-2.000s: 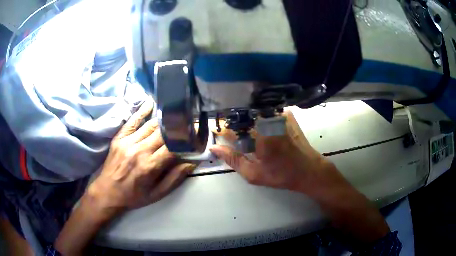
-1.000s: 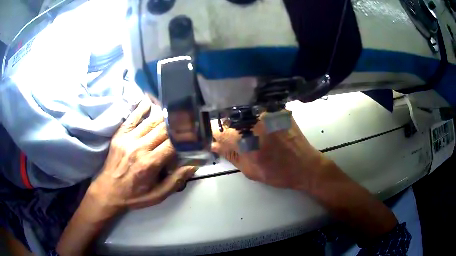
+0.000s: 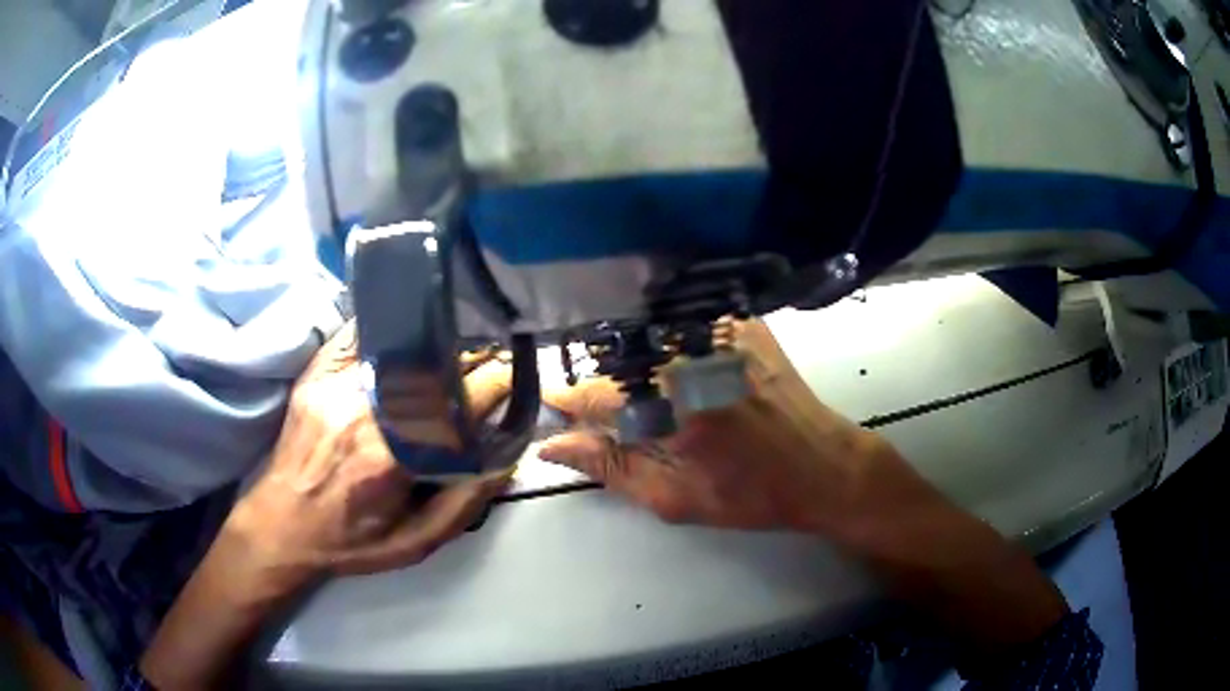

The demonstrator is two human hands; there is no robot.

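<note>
The pale grey garment (image 3: 162, 365) lies heaped at the left, with an orange strip near its lower left, washed out by glare on top. My left hand (image 3: 358, 473) lies at the needle area, its fingers partly behind the shiny metal guard (image 3: 412, 351). My right hand (image 3: 728, 452) is just right of it, partly behind the tension knobs (image 3: 675, 392), its fingertips close to the guard. A small grey bit shows near the right fingertips. The needle and presser foot are hidden, and I cannot tell what either hand grips.
The white sewing machine head (image 3: 621, 108) with a blue stripe and dark cloth band (image 3: 857, 135) spans the top. The white machine bed (image 3: 648, 581) has a dark seam line and curves along the front. A labelled panel (image 3: 1190, 392) is at the right.
The machine head and guard appear lower and further left in the picture. The right thumb shows more clearly beside the guard. Both hands stay near the needle area.
</note>
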